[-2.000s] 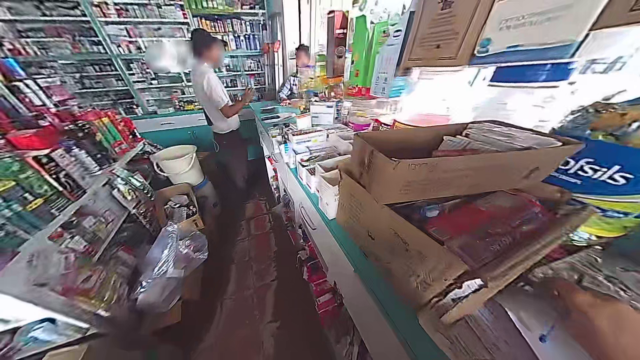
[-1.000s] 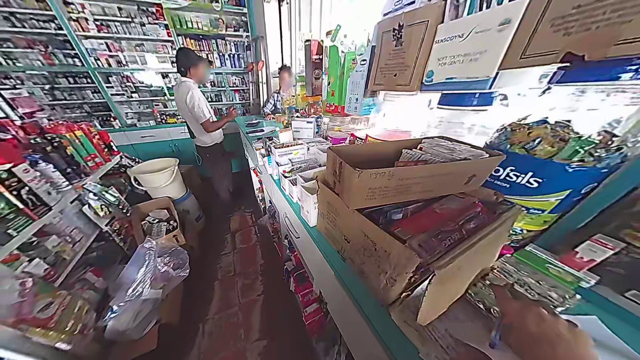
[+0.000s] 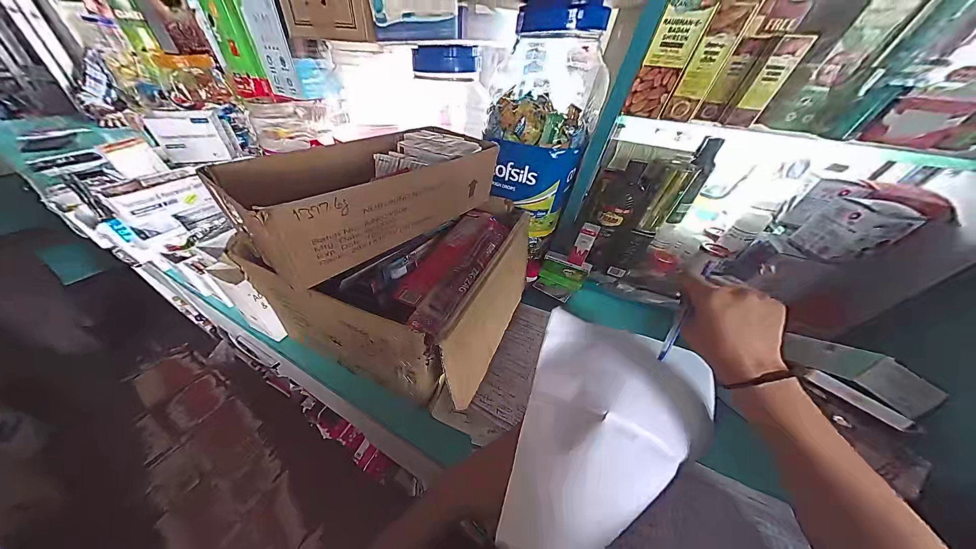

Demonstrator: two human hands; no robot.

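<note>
My right hand (image 3: 728,328), with a dark band at its wrist, is closed around a blue pen (image 3: 674,329) whose tip points down. Just left of the pen a bent sheet of white paper (image 3: 602,435) stands up over the counter. My left forearm comes in from below and passes behind this paper, which hides the left hand. Left of the paper, an open cardboard box (image 3: 343,335) holds red packets (image 3: 457,267). A smaller cardboard box (image 3: 381,213) rests tilted on top of it, with a stack of white packs inside.
Behind the boxes stands a clear plastic jar with a blue lid and label (image 3: 537,164). Glass shelves (image 3: 801,145) with bottles and packets rise at the right. Small cartons (image 3: 191,137) line the teal counter (image 3: 328,381) at the left. The tiled floor (image 3: 206,427) lies below its edge.
The view has swung right and closer to the counter, so the person in the white shirt is out of view. My right hand is now beside a raised sheet of paper, and my left forearm has appeared.
</note>
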